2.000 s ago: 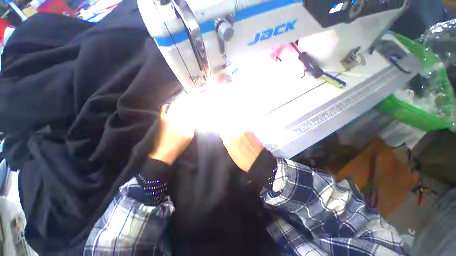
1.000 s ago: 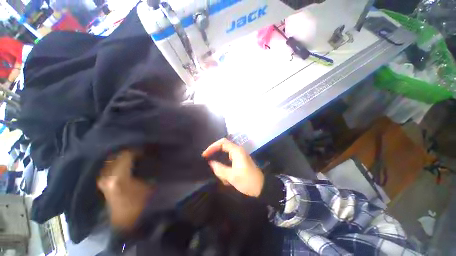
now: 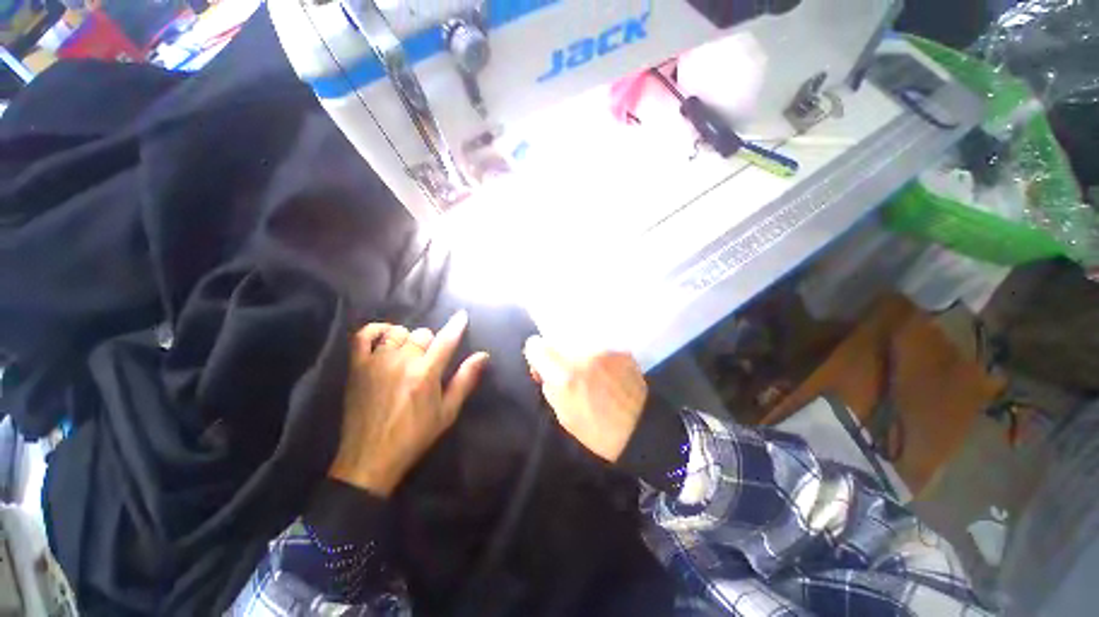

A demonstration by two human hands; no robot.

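Black fabric [image 3: 229, 253] fills the left side and drapes down toward my lap. A white sewing machine [image 3: 506, 72] with a blue stripe and "JACK" lettering stands at the top; the presser foot and needle are lost in glare. My left hand [image 3: 404, 398] lies on the fabric just in front of the needle area, index finger pointing at it, thumb apart, other fingers curled. My right hand [image 3: 591, 392] is at the fabric's right edge [image 3: 530, 331], thumb and fingers closed on it beside the table's front edge.
A dark tool with a yellow-green end [image 3: 735, 139] lies on the machine bed [image 3: 603, 229], near a pink-red scrap [image 3: 627, 97]. A ruler scale [image 3: 771, 241] runs along the table's front edge. A green basket [image 3: 976, 229] with clear plastic stands right, above an orange-brown item [image 3: 898, 386].
My left hand has moved from the lower left up onto the fabric near the needle. My right hand has closed at the fabric edge. The fabric is spread farther left.
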